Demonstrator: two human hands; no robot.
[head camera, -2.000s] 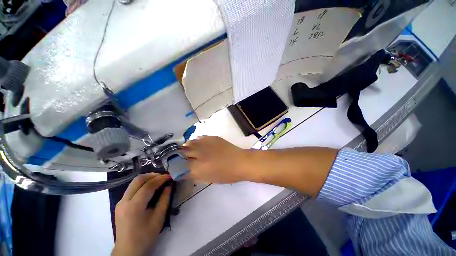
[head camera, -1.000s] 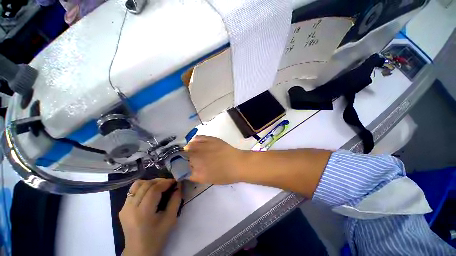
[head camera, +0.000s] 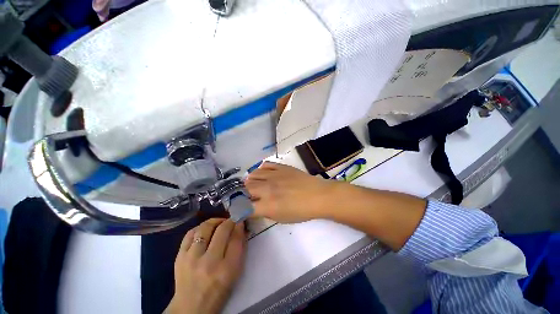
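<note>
The white sewing machine head point(head camera: 202, 55) with a blue stripe fills the upper left. A black fabric piece point(head camera: 157, 264) lies on the white table, its upper end under the machine head. My left hand point(head camera: 212, 260), with a ring, rests on the fabric's right edge just below the needle area, fingertips together. My right hand point(head camera: 285, 191) reaches to the right side of the needle area, its fingertips hidden behind the grey knob-like part point(head camera: 239, 206). The needle is hidden. Whether the right fingers pinch anything cannot be seen.
A dark rectangle with a tan edge point(head camera: 335, 148) and snips point(head camera: 351, 170) lie right of the needle area. Black strips point(head camera: 417, 130) dangle towards the ruler edge point(head camera: 325, 270). A black pile point(head camera: 34, 257) lies left. Card point(head camera: 304, 113) and a white band point(head camera: 368, 55) lean on the machine.
The view has shifted, so the machine sits further right and lower. My left hand is flatter, and the loose black edge under its fingers no longer shows. My right hand stays beside the needle area.
</note>
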